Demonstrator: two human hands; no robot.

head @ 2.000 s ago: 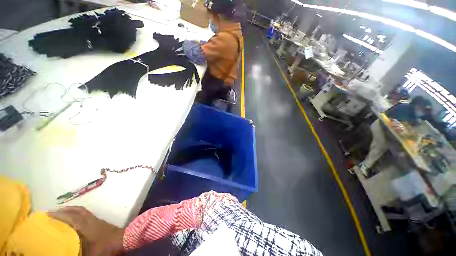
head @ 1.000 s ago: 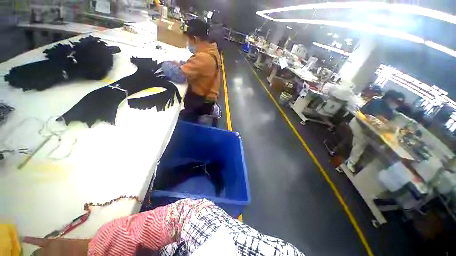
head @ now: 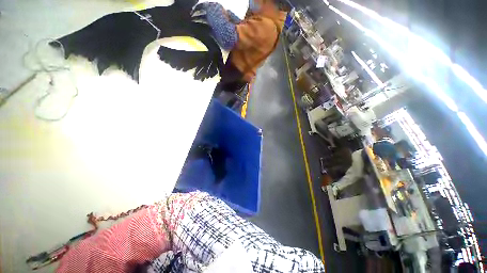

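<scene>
Thread snips [head: 56,253] with thin dark and reddish parts lie on the white table at the lower left. A braided reddish cord [head: 115,214] runs from them to the right and reaches my sleeve. My right arm, in a red-striped sleeve cover [head: 115,242] and checked cloth, crosses the bottom of the picture. My right hand is cut off by the bottom edge, and my left hand is not in view. What either hand holds does not show.
The white table [head: 107,154] carries jagged black fabric pieces [head: 128,40], a pale cord [head: 53,109] and a stick at upper left. A blue bin [head: 243,154] stands against the table's right edge. A person in orange [head: 261,40] stands beyond it. Sewing stations line the right.
The view has tilted and shifted. The yellow pieces and my right hand have left the picture at lower left. My sleeve now lies close beside the snips.
</scene>
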